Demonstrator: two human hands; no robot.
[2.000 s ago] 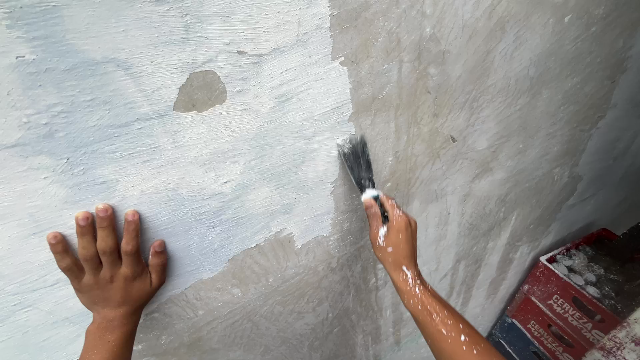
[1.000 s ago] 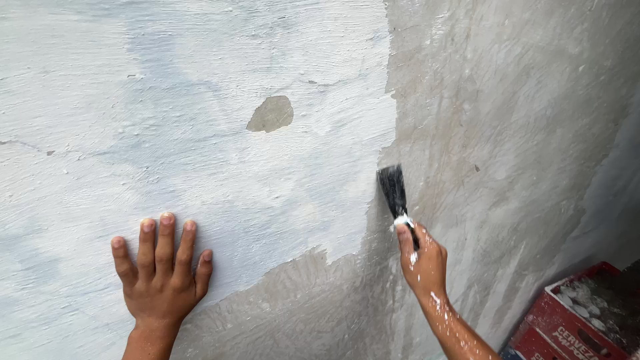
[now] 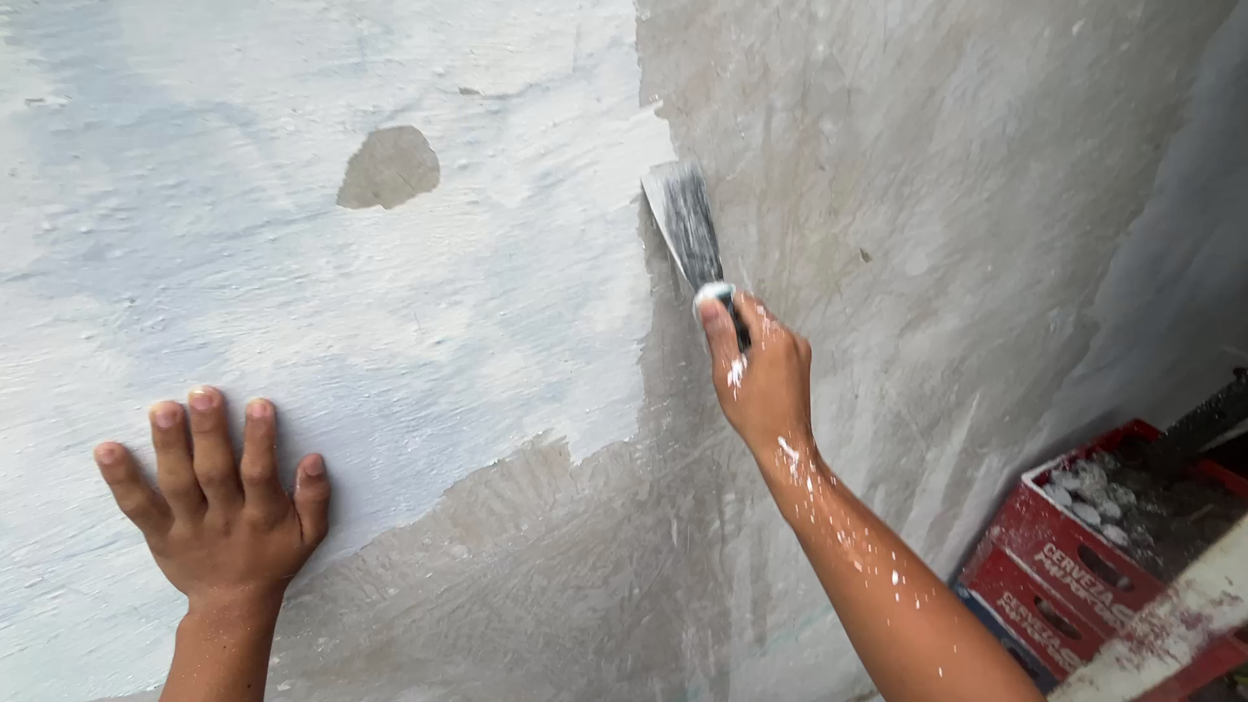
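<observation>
My right hand [image 3: 765, 375] grips the handle of a putty knife [image 3: 687, 219], whose broad blade lies at the right edge of the white-blue paint layer [image 3: 507, 292]. White flecks cover my right hand and forearm, and a white lump sits where the blade meets the handle. Flat on the painted wall at lower left rests my left hand [image 3: 229, 507], fingers spread, holding nothing. Grey bare plaster [image 3: 877, 175] shows to the right of the paint and below it. A small bare patch [image 3: 392, 168] interrupts the paint at upper left.
Stacked red plastic crates [image 3: 1072, 575] stand against the wall at lower right, the top one holding whitish round pieces and debris. A dark object [image 3: 1209, 414] leans over it. A pale, paint-stained bar [image 3: 1160, 624] crosses in front of the crates.
The putty knife, below the small notch in the paint edge a second ago, is now higher along that edge. My left hand stays flat on the wall. The view has shifted.
</observation>
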